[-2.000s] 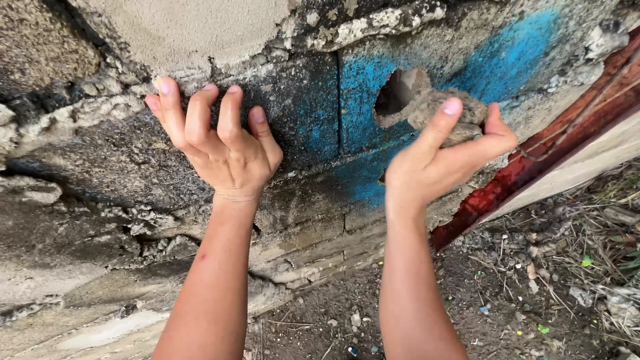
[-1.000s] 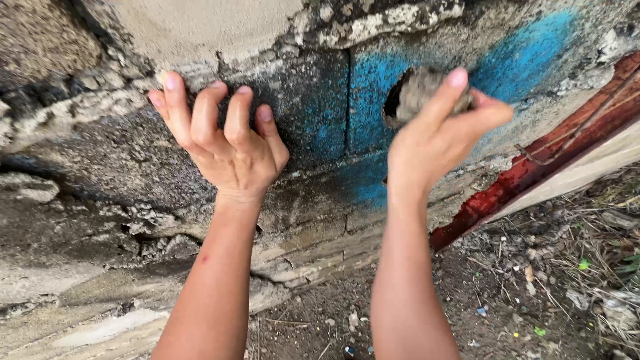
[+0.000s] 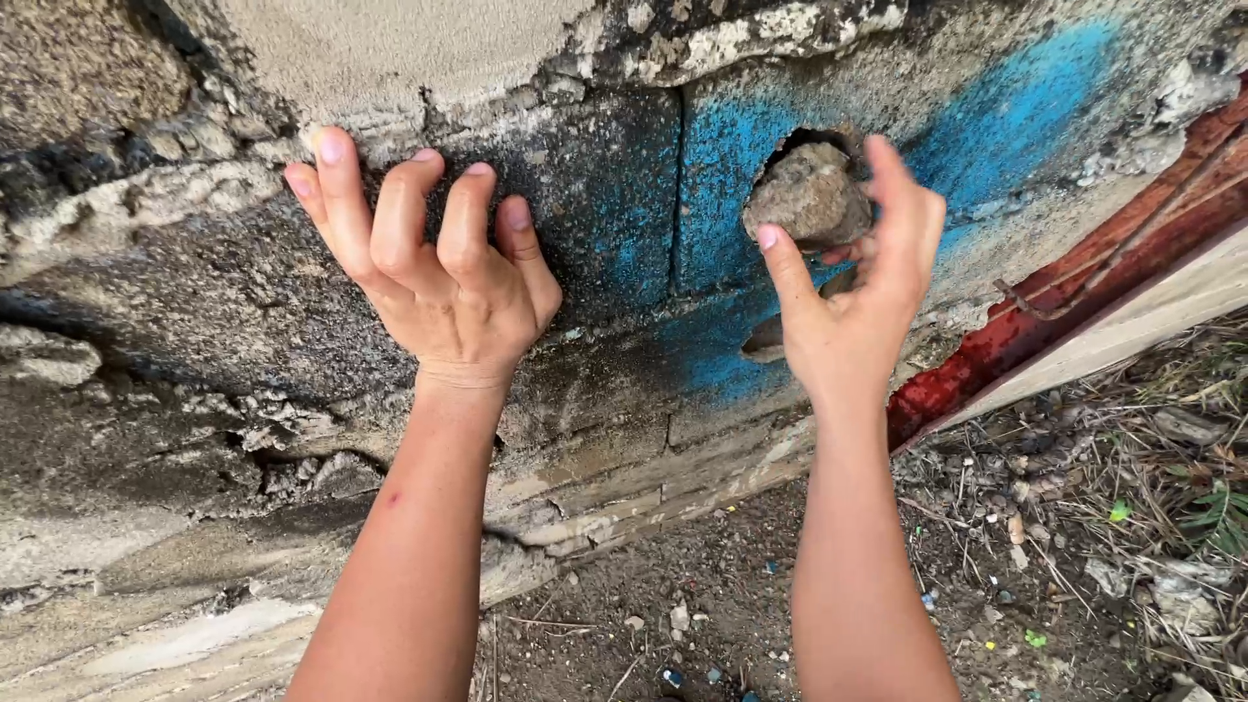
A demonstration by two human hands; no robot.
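A rough grey-brown stone sits in the mouth of a broken hole in a concrete block wall. My right hand is around the stone's lower right side, thumb at its lower edge and fingers at its right; the index finger is blurred. Blue paint marks the wall about the hole. A second, smaller opening lies just below, partly behind my right hand. My left hand rests its fingertips on the wall near a rough mortar ridge, fingers bent and spread, holding nothing.
A rusty red metal beam runs diagonally at the right, with a bent metal rod over it. Below lies dirt ground with pebbles and small bits of debris. Dry grass and twigs lie at the lower right.
The stone was held outside the hole, to its right, two seconds ago; now it sits in the hole's mouth. My right hand's fingers have spread more around it. My left hand stays against the wall.
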